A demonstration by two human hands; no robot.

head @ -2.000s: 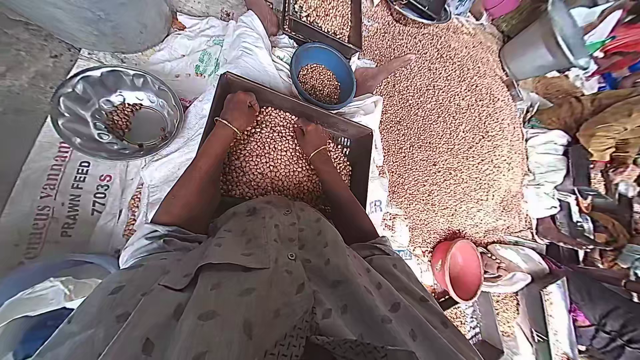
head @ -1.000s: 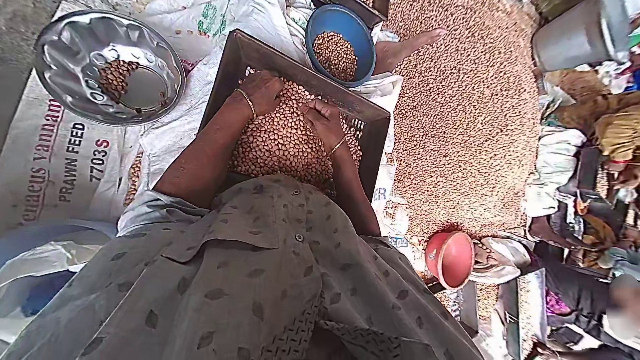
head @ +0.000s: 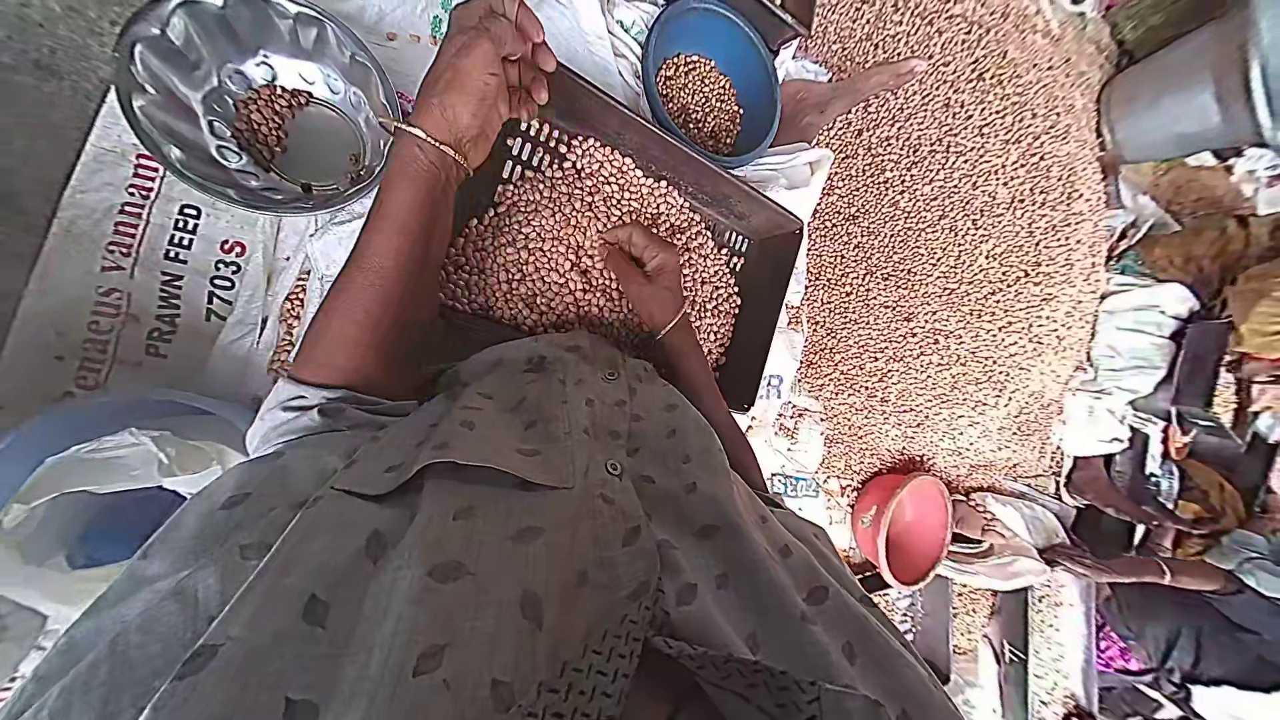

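Observation:
A dark slotted crate (head: 770,290) lies tilted against my lap, heaped with small reddish-brown nuts or seeds (head: 540,240). My left hand (head: 490,80) is over the crate's upper left corner, its fingers bent; whether anything is in them is hidden. Over the middle of the heap is my right hand (head: 645,275), with fingers curled down at the nuts; its grasp is not clear. A fluted metal bowl (head: 190,60), left of my left hand, holds a small pile of darker nuts. Just above the crate stands a blue bowl (head: 765,100), partly filled with brown nuts.
Nuts spread thickly over the ground (head: 950,250) on the right, with a person's bare foot (head: 850,95) at their edge. A red bowl (head: 900,530) stands lower right, a grey bucket (head: 1180,105) upper right. Printed sacks (head: 130,270) and a blue tub (head: 200,405) are left. Other people sit far right.
My left hand has left the heap of nuts and moved up to the crate's upper left corner. My right hand remains at the heap, its fingers more curled.

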